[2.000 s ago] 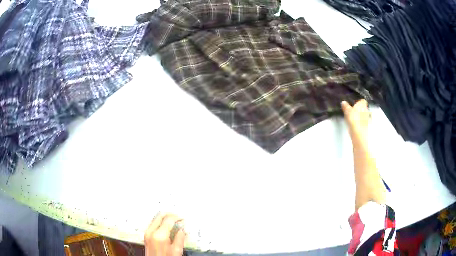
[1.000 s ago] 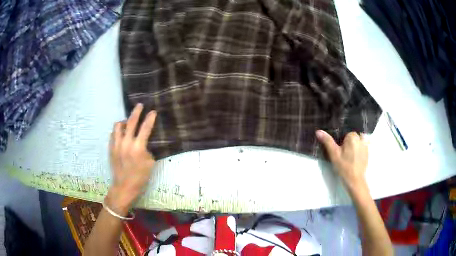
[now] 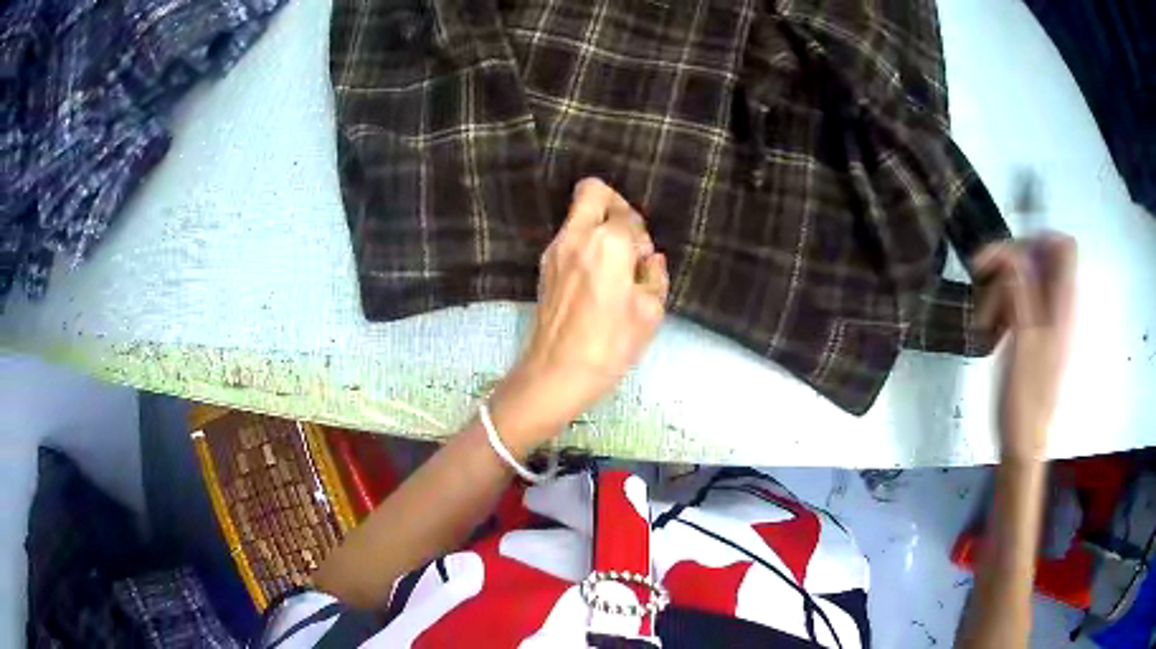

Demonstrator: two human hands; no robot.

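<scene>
The brown plaid garment lies on the white table in front of me, its hem towards me and a narrow plaid strip at its right. My left hand is over the hem near the middle, fingers curled together on the cloth; a fold or thread between them cannot be made out. My right hand is blurred, beside the strip's end at the right. A small dark blurred shape, which looks like the thread snips, sticks up from its fingers.
A blue-white plaid pile is at upper left and a dark pile at upper right. The table's worn yellow-green rim curves in front of me. Below it are a bead seat mat at left and a red plastic item at right.
My left hand has moved from the garment's left corner to mid-hem and its fingers have closed. My right hand has moved right and up; the snips have left their place on the table.
</scene>
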